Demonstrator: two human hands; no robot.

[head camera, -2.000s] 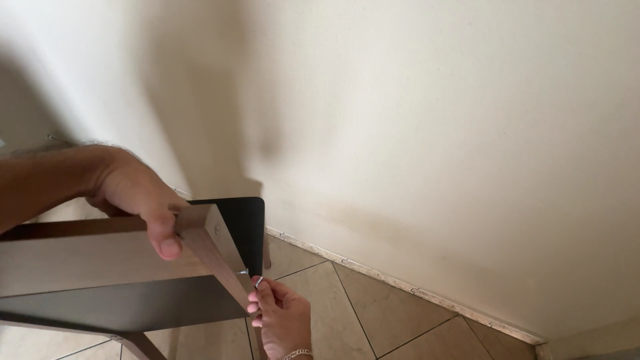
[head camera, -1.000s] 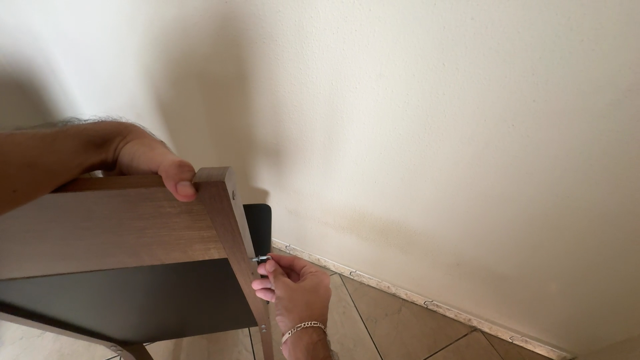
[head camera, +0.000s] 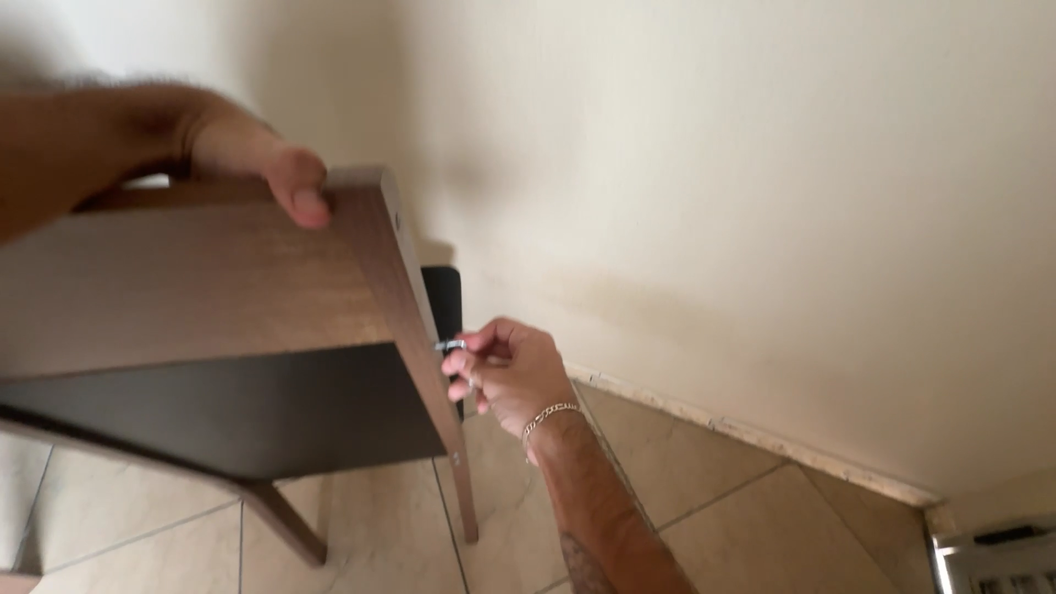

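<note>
A wooden chair [head camera: 190,280] with a dark seat panel [head camera: 231,412] stands at the left. My left hand [head camera: 264,169] grips the top rail of its backrest, thumb over the front face near the corner. Beside the outer edge of the upright, my right hand [head camera: 511,371], with a chain bracelet at the wrist, pinches a small metal fastener [head camera: 450,345] between thumb and fingertips. The fastener's tip meets the side of the upright; whether it sits in a hole is too blurred to tell. A hole shows higher on that edge, and a metal fitting lower down.
A pale wall [head camera: 742,206] rises behind and to the right, with a narrow tile baseboard [head camera: 726,429] along its foot. Beige floor tiles [head camera: 701,470] lie beneath the chair. At the lower right corner is part of a metal-edged object [head camera: 998,553].
Both hands keep their holds, the left on the chair's top rail and the right on the fastener at the upright. The chair's backrest has changed its tilt since two seconds ago.
</note>
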